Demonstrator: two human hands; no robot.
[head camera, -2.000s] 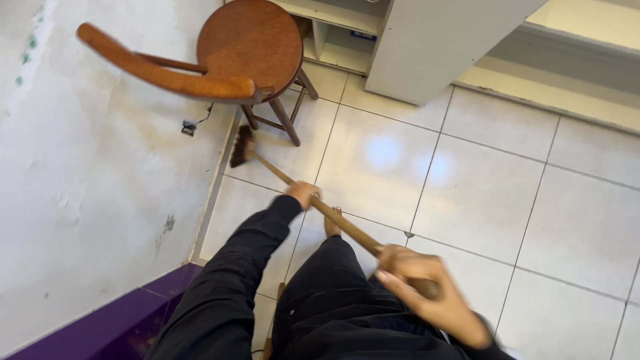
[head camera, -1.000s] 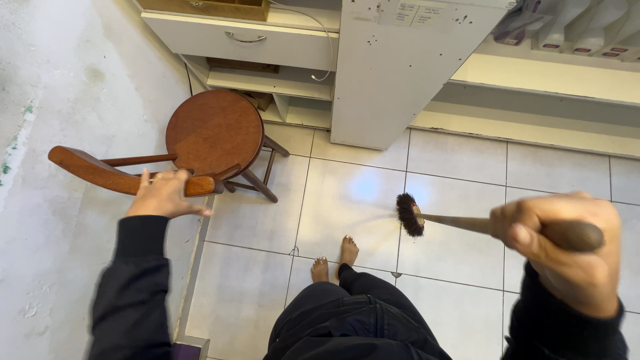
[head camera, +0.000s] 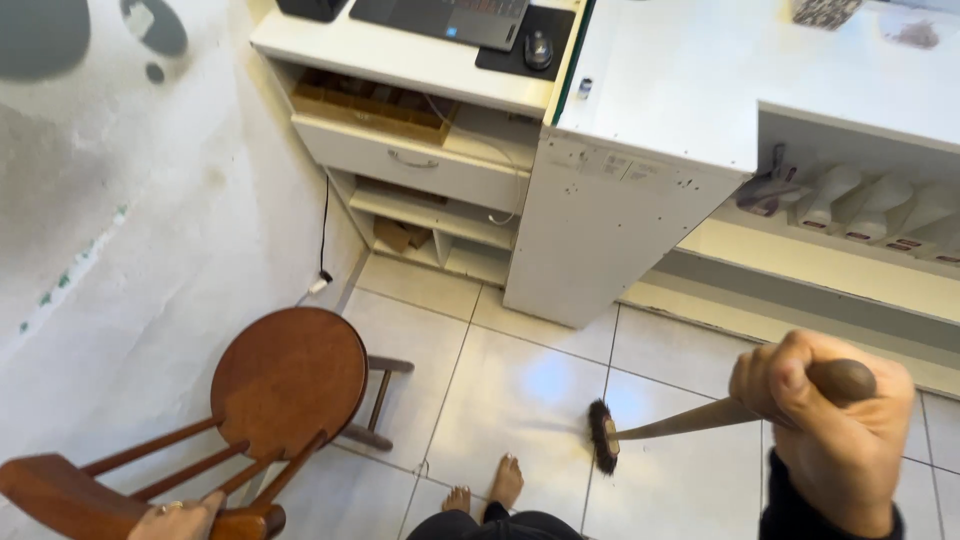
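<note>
My right hand (head camera: 832, 420) is closed around the top of a wooden broom handle (head camera: 694, 420). The broom head (head camera: 604, 437), with dark bristles, rests on the tiled floor in front and to the right of my bare feet (head camera: 504, 484). At the lower left, my left hand (head camera: 176, 519) grips the curved top rail of a wooden chair (head camera: 289, 379). The chair has a round seat and a spindle back, and it stands near the wall. Part of my left hand is cut off by the frame's bottom edge.
A white desk (head camera: 420, 56) with a laptop (head camera: 450, 19) and a mouse (head camera: 538, 49) stands ahead. A white cabinet panel (head camera: 600, 217) adjoins it. White plastic bottles (head camera: 874, 206) fill a shelf at right. A cable with a plug (head camera: 320, 282) hangs by the wall (head camera: 187, 285).
Two seconds ago both hands held the broom near the chair; my left hand has since let go and taken the chair's top rail. The chair has moved back from the desk. The view has tilted up.
</note>
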